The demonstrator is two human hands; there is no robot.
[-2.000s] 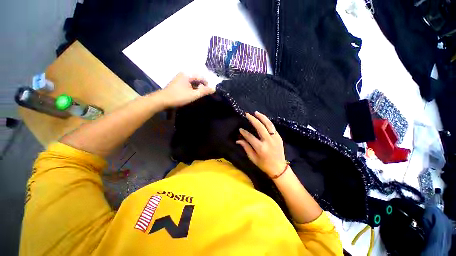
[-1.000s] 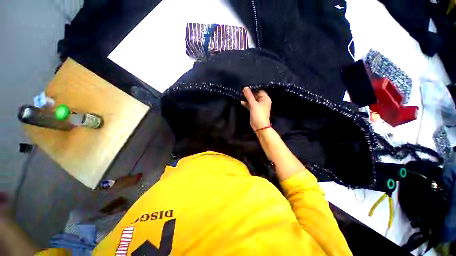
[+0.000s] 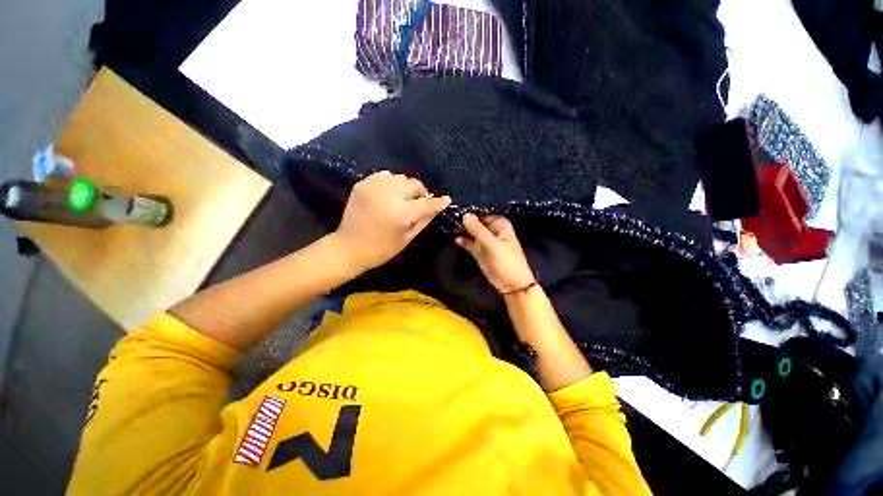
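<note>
The black jacket [image 3: 523,136] lies over my lap and the table edge, its smooth dark lining facing me. The black-and-white speckled trim [image 3: 620,225] runs along its edge. My left hand [image 3: 390,215] is closed, its thumb and finger pinched at the trim. A tiny pale glint shows at these fingertips; a needle or thread cannot be made out. My right hand [image 3: 497,250] pinches the trimmed edge just to the right, thumb on top. The fingertips of both hands are close together. The edge between them is partly hidden by the fingers.
A striped bundle [image 3: 455,41] lies beyond the jacket. At right are a dark flat rectangle [image 3: 728,170], a red holder [image 3: 782,218], speckled scraps [image 3: 789,145], green-ringed cones [image 3: 772,378] and yellow-handled pliers [image 3: 741,426]. A green-capped bottle [image 3: 116,206] is on the wooden surface [image 3: 194,165].
My left hand was out at the lower left one second ago and is back at the trim beside my right hand. The right hand has stayed on the edge, which now sits a little lower.
</note>
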